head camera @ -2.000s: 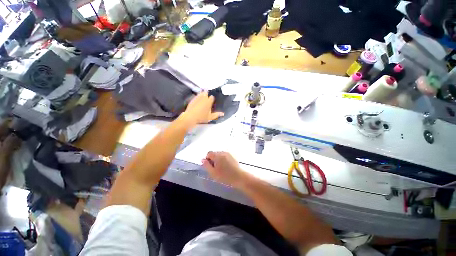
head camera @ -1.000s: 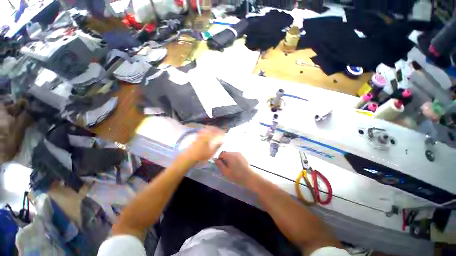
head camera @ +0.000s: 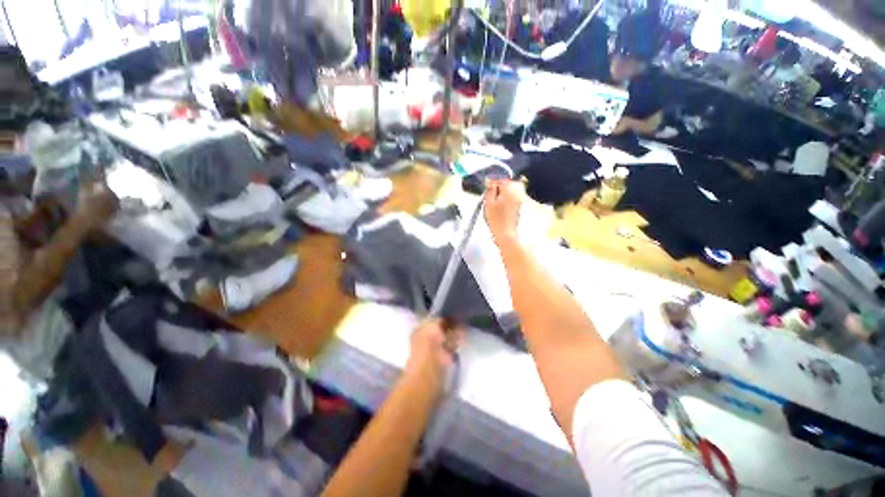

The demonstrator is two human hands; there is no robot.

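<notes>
A long narrow pale grey strip [head camera: 458, 260] is stretched between my two hands. My right hand [head camera: 502, 202] grips its upper end, raised over the far part of the table. My left hand [head camera: 434, 347] grips it lower down, near the table's front edge, and more of the strip seems to hang below. Grey and white cut panels [head camera: 398, 254] lie on the table behind the strip. The scissors [head camera: 713, 460] lie at the lower right, with the red handle showing, partly hidden by my right sleeve.
The sewing machine head [head camera: 670, 345] is at the right, with thread cones [head camera: 798, 318] behind it. A heap of grey garment pieces [head camera: 184, 374] is at the left. Stacked cut parts [head camera: 260, 281] lie on the brown table. Black fabric [head camera: 747, 209] and a seated person [head camera: 640, 82] are beyond.
The view has tilted up and shifted. My right hand has risen far forward and my left hand stays low, with the strip now pulled taut between them. The panels remain on the table.
</notes>
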